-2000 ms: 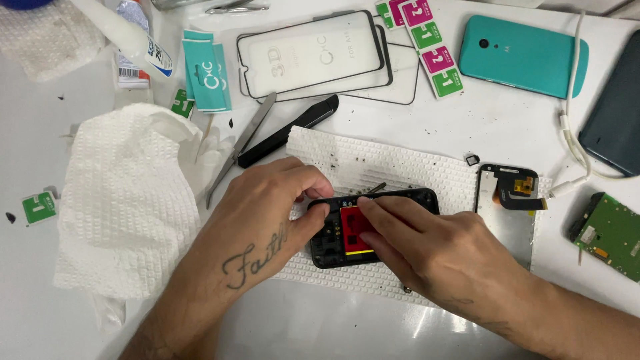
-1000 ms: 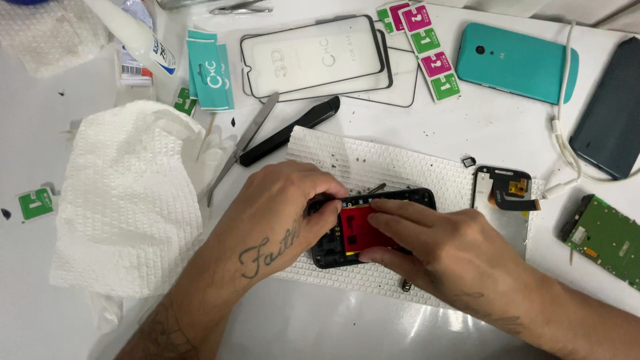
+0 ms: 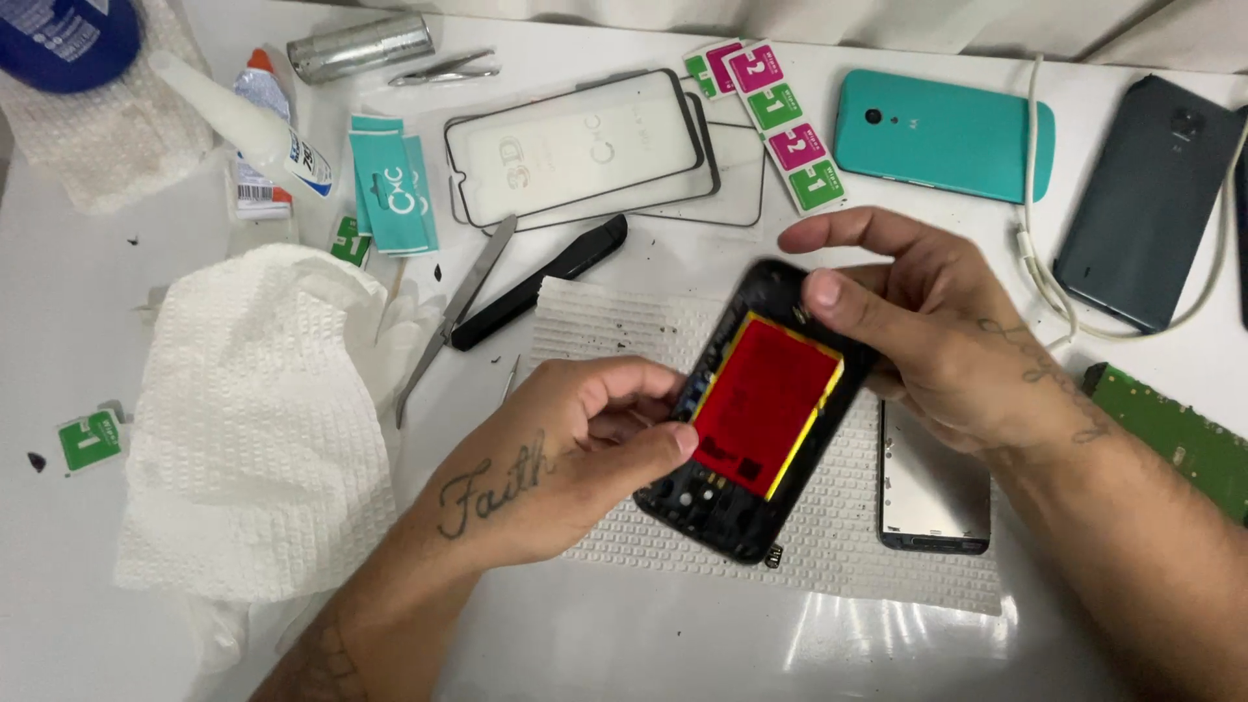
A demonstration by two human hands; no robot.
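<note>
Between both hands, raised and tilted over a white textured paper towel [image 3: 624, 546], is a black smartphone frame [image 3: 799, 487] with a red, yellow-edged battery area [image 3: 765, 400] in its middle. My left hand [image 3: 575, 458] grips the frame's left edge, thumb on the face near the red area. My right hand [image 3: 907, 322] pinches its upper right end between thumb and fingers; the index finger is raised. A detached phone display panel [image 3: 936, 478] lies on the towel, partly behind the right hand. A small metal part [image 3: 773, 557] sits below the frame.
A black-handled knife [image 3: 546, 283] and metal tweezers [image 3: 453, 317] lie behind the left hand. Screen protectors [image 3: 585, 146], a teal phone [image 3: 936, 136] and a dark phone [image 3: 1150, 205] with a white cable [image 3: 1033, 195] are farther back. Crumpled paper [image 3: 258, 419] lies left; a green circuit board [image 3: 1170, 439] right.
The phone frame, lying nearly level across the towel before, is now lifted and turned steeply. My right hand has moved up from over the red area to the frame's upper end.
</note>
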